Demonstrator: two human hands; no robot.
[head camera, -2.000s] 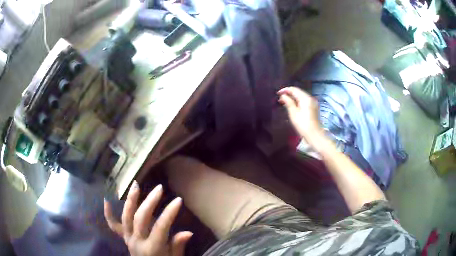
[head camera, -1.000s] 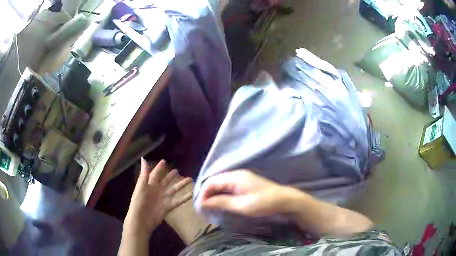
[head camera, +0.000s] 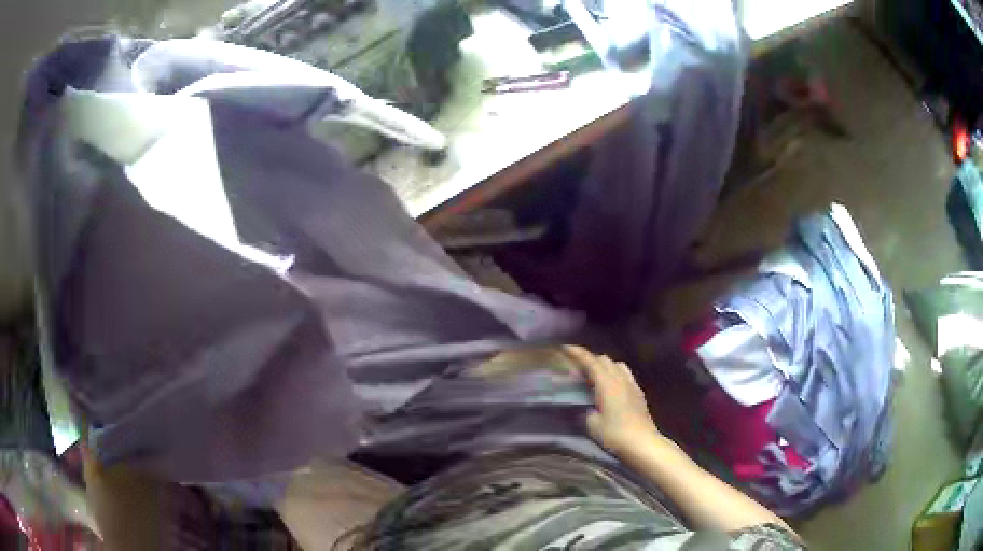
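Observation:
A large grey-purple garment panel (head camera: 205, 355) spreads over my lap and the left of the view, its upper part raised beside the machine. A white pocket piece (head camera: 189, 178) shows on it. My right hand (head camera: 620, 404) is at the cloth's right end on my lap, fingers bent on its edge. My left hand is hidden by the cloth at lower left; only part of the blurred arm shows, so its grip cannot be seen. The overlock machine (head camera: 313, 32) is partly covered by the cloth.
Reddish snips (head camera: 528, 82) lie on the cream table (head camera: 490, 140). Long blue-purple cloth (head camera: 679, 140) hangs over the table's edge. A blue-grey cloth bundle (head camera: 830, 355) with white and red bits is on the floor at right. A pale bag (head camera: 959, 334) stands at the right edge.
The panel has been taken from the floor bundle across my lap and spread leftward and up. My left hand has gone behind it. The view has shifted.

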